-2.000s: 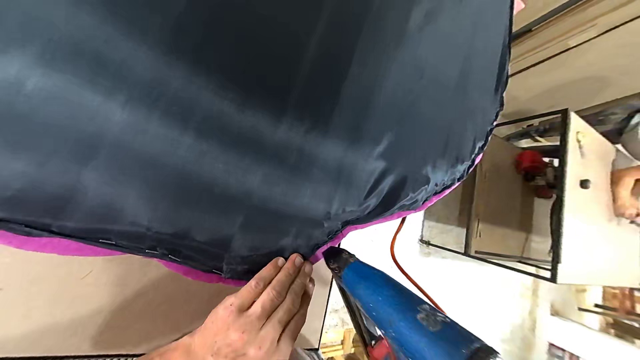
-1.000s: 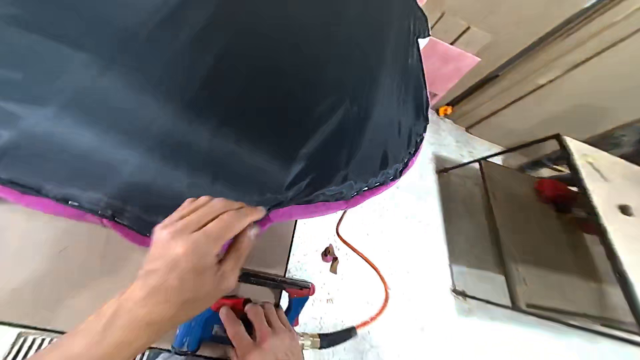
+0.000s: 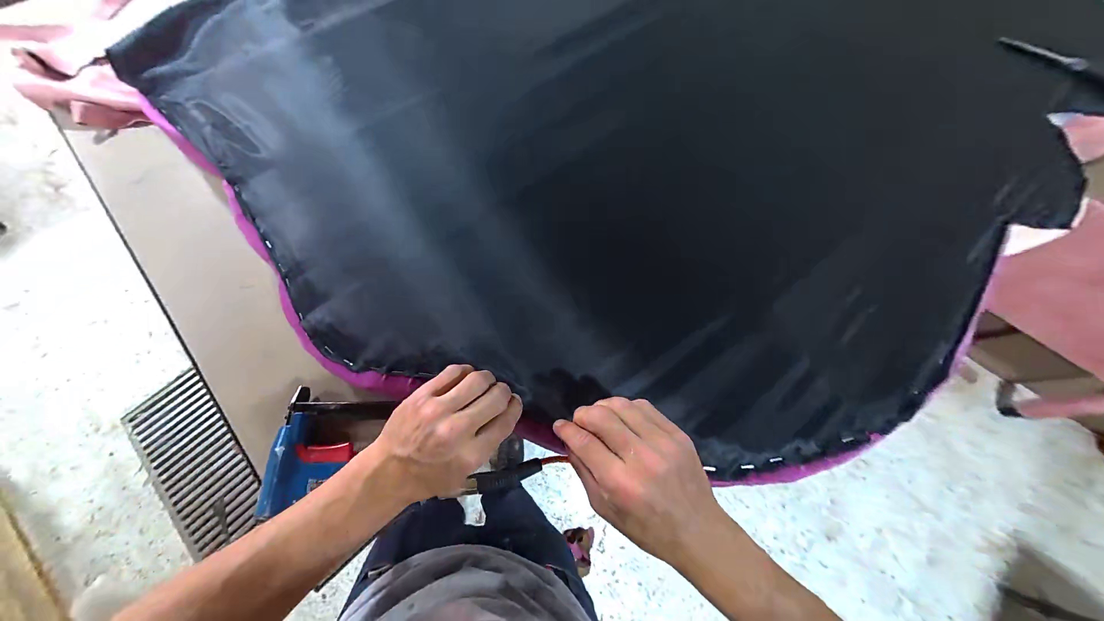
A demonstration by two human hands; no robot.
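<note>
A large panel covered in black fabric [image 3: 655, 190] lies over a table, its rim edged with magenta fabric [image 3: 297, 323] and a line of staples. My left hand [image 3: 453, 427] pinches the near edge of the fabric with curled fingers. Just right of it, my right hand [image 3: 638, 466] grips the same edge between thumb and fingers. A blue pneumatic stapler [image 3: 293, 466] with a red trigger rests on the table's near edge, left of my left forearm. Its air hose coupling [image 3: 509, 476] shows below and between the hands.
The beige tabletop [image 3: 216, 285] shows at the left beside a slatted metal grate [image 3: 194, 466]. Pink fabric [image 3: 82, 78] hangs at the far left, and more pink fabric [image 3: 1052, 302] lies at the right. A dark tool [image 3: 1044, 56] rests on the panel at the upper right.
One second ago my right hand was on the stapler; now it has let go and holds the fabric edge beside my left hand. The view has swung widely.
</note>
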